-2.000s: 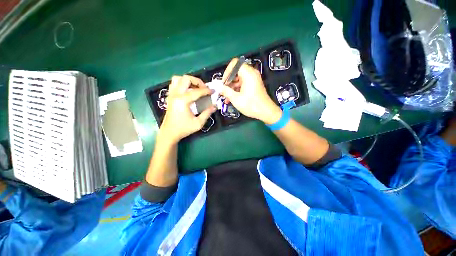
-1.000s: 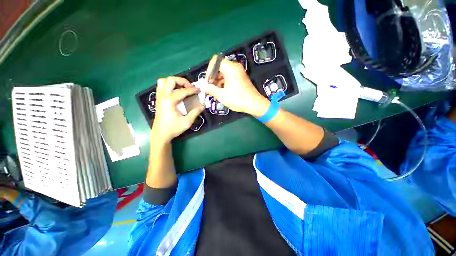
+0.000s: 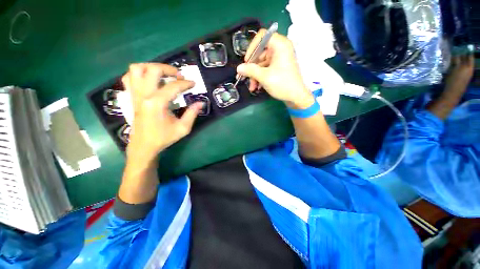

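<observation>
A black tray (image 3: 209, 83) with pockets lies in front of me, holding small rounded-square housings with shiny rims. My right hand (image 3: 276, 67) holds thin grey tweezers (image 3: 261, 44) like a pen. Their tip is at a housing (image 3: 226, 95) in the near row. My left hand (image 3: 156, 105) is over the left part of the tray, thumb and fingers apart, beside a white sheet (image 3: 195, 80) that lies over the tray. The fingers partly cover the sheet, so I cannot tell if they grip it.
A white sheet with a grey-brown centre (image 3: 71, 137) and a thick white stack (image 3: 26, 157) are at the left. A crumpled white wipe (image 3: 311, 42), a syringe (image 3: 353, 90) with a clear hose and a blue bin (image 3: 363, 31) are at the right. Another person's hand shows far right.
My right hand with the tweezers has moved right, away from my left hand, to a housing. The white sheet is now more exposed. The whole view has shifted, so the bench items appear farther left.
</observation>
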